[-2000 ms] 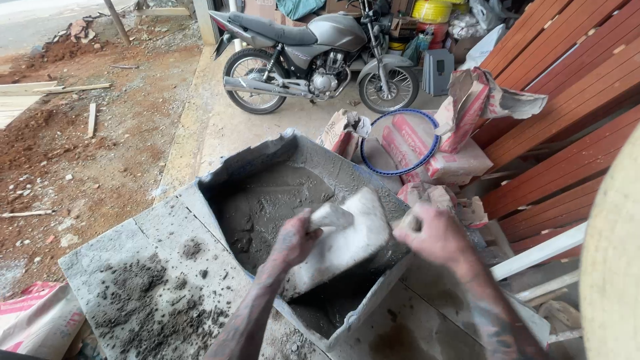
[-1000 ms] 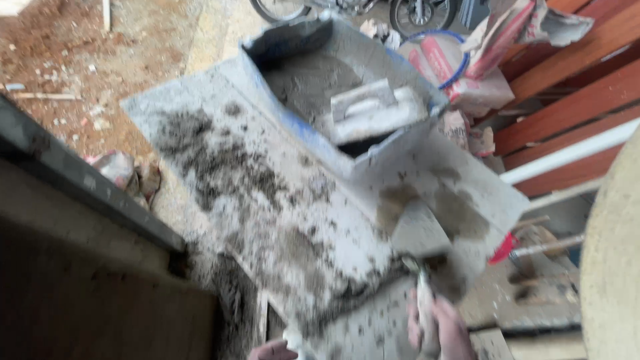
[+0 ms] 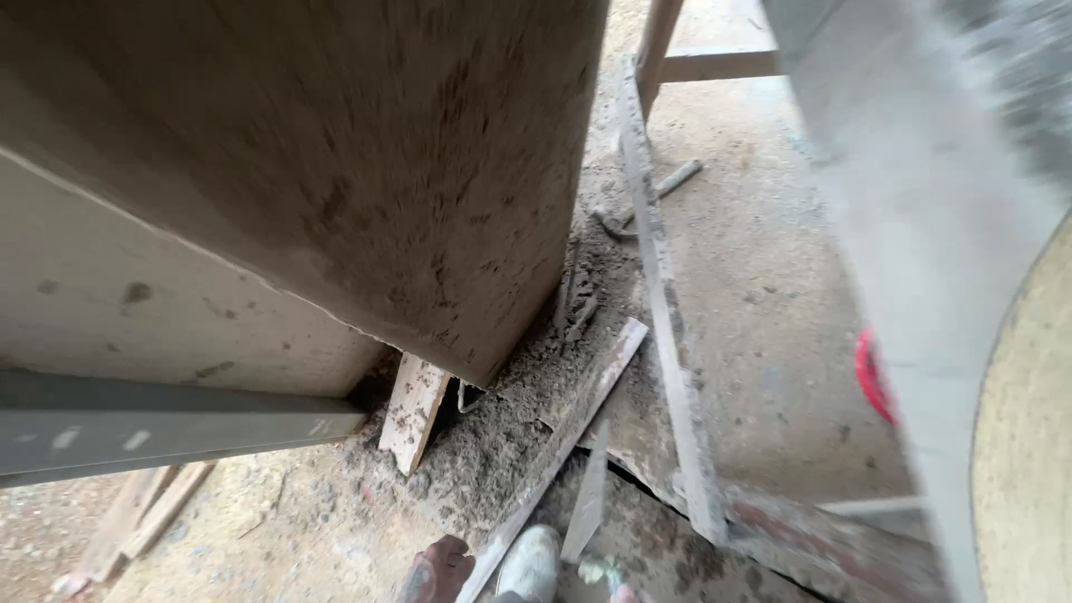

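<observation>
My left hand is at the bottom edge, fingers curled, beside a long mortar-smeared wooden strip; whether it touches the strip is unclear. Of my right hand only a small part shows, at the handle of a trowel, whose blade points up and away. A white, mortar-stained shoe stands between the hands. Above them rises a freshly plastered, damp column or wall corner. Crumbled mortar lies round its foot, with a short board leaning there.
A long narrow mortar-coated straightedge or board crosses the floor. Behind it lies a hammer-like tool. A pale board surface borders the right, with a red rim beside it. At left are a grey metal beam and wooden pieces.
The view has swung from the mortar tub to the column's foot. Both hands were at a float over the tub; one second ago the float lay at the tub and my right hand held the trowel.
</observation>
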